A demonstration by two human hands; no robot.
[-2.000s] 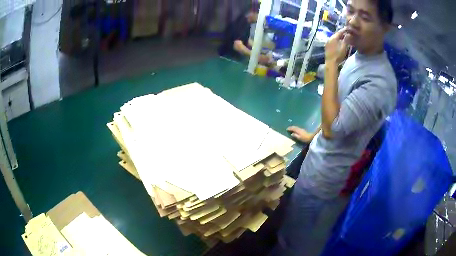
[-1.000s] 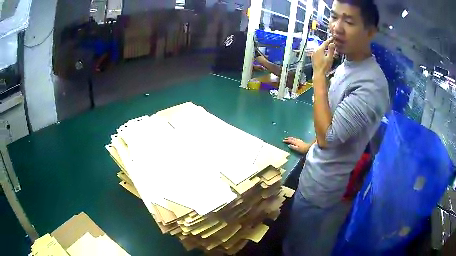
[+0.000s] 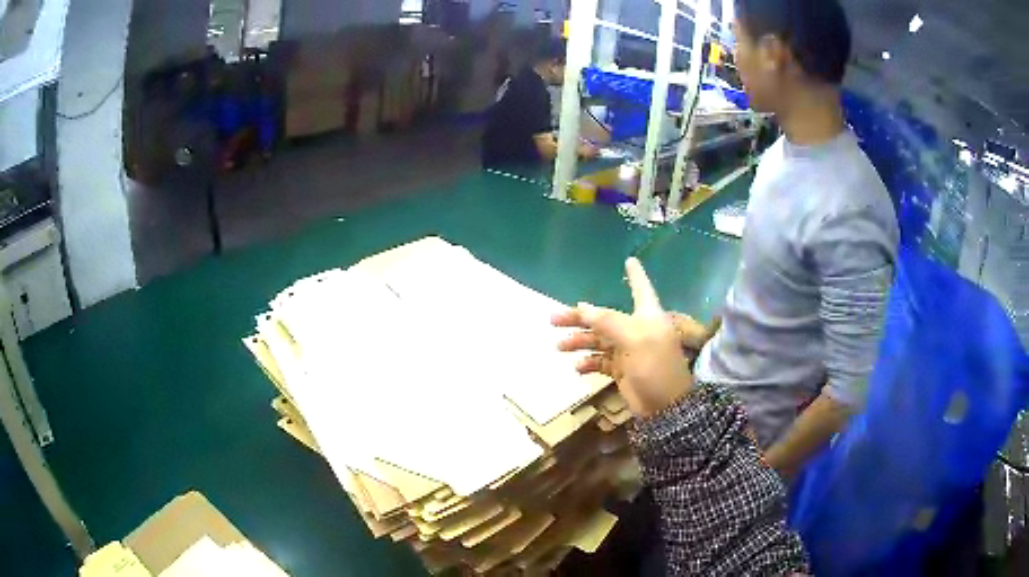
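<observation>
A thick, uneven carton stack [image 3: 395, 349] lies on the dark green table [image 3: 147, 372], its top glared white and its front edges staggered. My right hand [image 3: 632, 344], in a checked sleeve, is raised over the right side of the stack with fingers spread and holds nothing. At the lower left a flat carton [image 3: 186, 535] shows a brown end flap and a glared white part, cut off by the bottom edge. Pale-yellow pieces [image 3: 110, 559] lie beside it at the left; their print cannot be read. My left hand is not in view.
A person in a grey top [image 3: 807, 259] stands close at the right of the table. A large blue tote or cover [image 3: 925, 417] is behind them. Another person in dark clothes [image 3: 519, 118] is at the far side, by pale metal uprights [image 3: 575, 101]. A thin pale post [image 3: 40, 462] rises at left.
My right hand has come into view over the stack's right side. The person in grey has turned away and lowered the hand from their mouth. The view has shifted slightly.
</observation>
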